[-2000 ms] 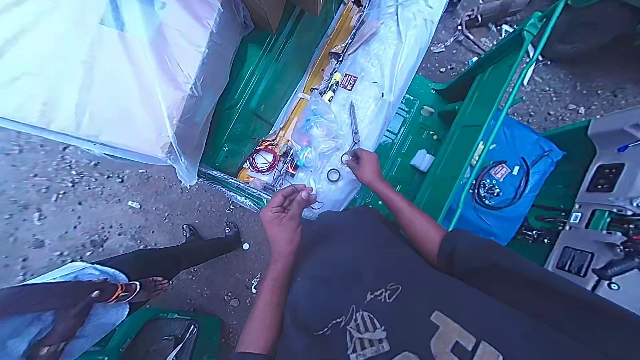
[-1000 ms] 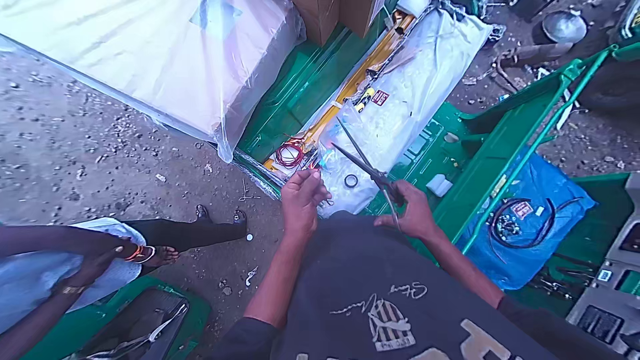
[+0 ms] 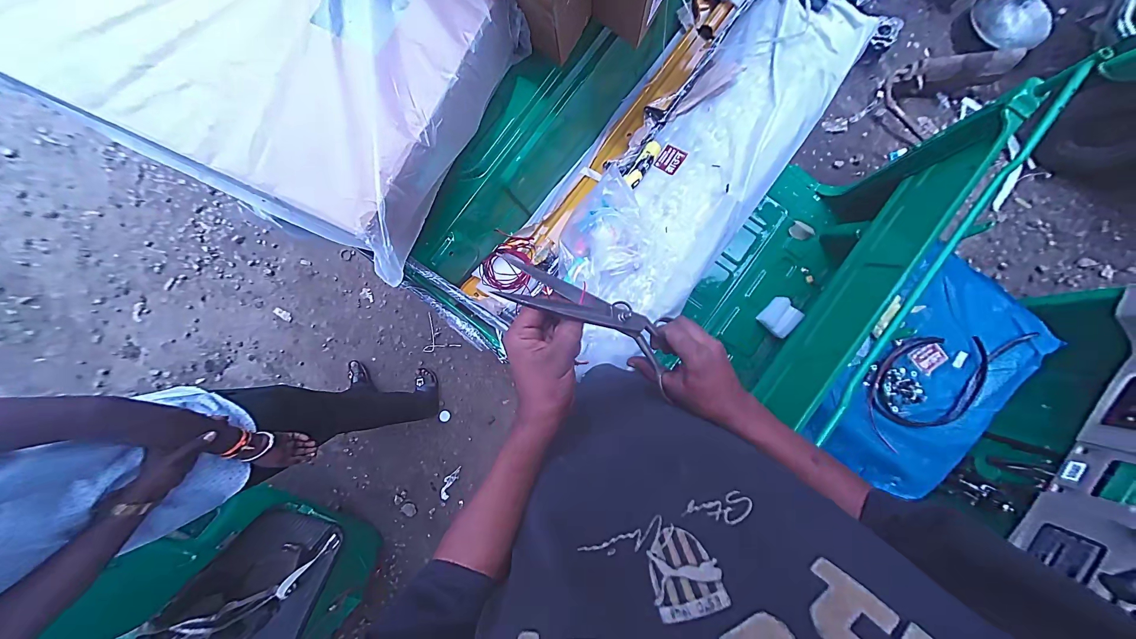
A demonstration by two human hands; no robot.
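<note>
My right hand (image 3: 697,368) grips the handles of large metal scissors (image 3: 617,315), whose blades are parted and point up and left. Close under the blades, my left hand (image 3: 543,359) pinches a thin red wire (image 3: 582,297) that rises between thumb and finger. How much of the wire lies between the blades cannot be told. Just beyond the blade tips, a coil of red and dark wire (image 3: 506,269) lies at the end of a yellow metal bar (image 3: 577,197). Clear plastic bags (image 3: 608,231) with small coloured parts rest on the white plastic-covered surface (image 3: 754,115) past my hands.
Green metal panels (image 3: 852,328) flank the covered surface. On a blue sheet (image 3: 994,311) at right lie black hoses (image 3: 981,382) and small hardware. A large plastic-wrapped box (image 3: 266,106) stands upper left. Another person (image 3: 124,426) with crossed forearms is at left, beside a green part (image 3: 355,532).
The scissors have swung left, from pointing up beyond my hands to lying across above my left hand. Two seconds ago they were on or near the white surface, with my right hand at their handles.
</note>
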